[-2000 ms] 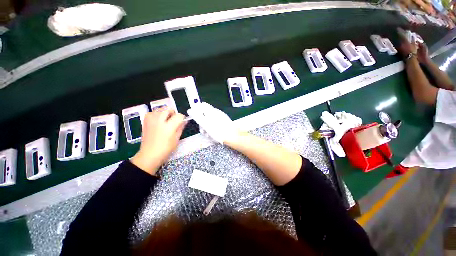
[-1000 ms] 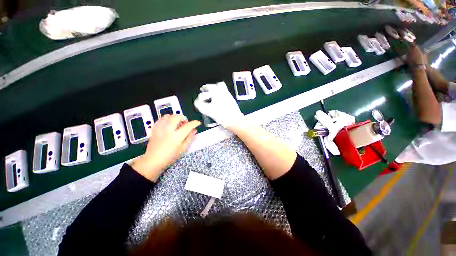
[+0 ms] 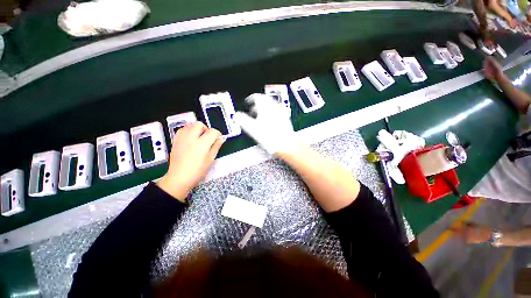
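A white plastic housing [image 3: 232, 123] with a rectangular window lies on the dark green belt between my hands. My bare left hand [image 3: 195, 152] is at its lower left, fingers curled and fingertips close to its near corner; whether they pinch something thin is unclear. Another housing [image 3: 176, 120] is partly hidden behind this hand. My white-gloved right hand [image 3: 268, 125] is just right of the middle housing, thumb and fingers apart, slightly blurred. Its fingers are in front of a further housing [image 3: 277, 89], partly covering it.
More housings line the belt [image 3: 174, 75] on both sides. A pale rail [image 3: 349, 119] edges it. Bubble wrap [image 3: 291, 215] under my forearms bears a white pad [image 3: 244, 211] and thin pale stick [image 3: 247, 236]. A red bin [image 3: 420, 185], crumpled white heap [image 3: 400, 142] and another person's arm [image 3: 512, 93] are at right.
One second ago no housing showed between my hands; now one lies there. My right hand has moved slightly right and its fingers have spread. My left hand has barely moved. The other person's arms have shifted.
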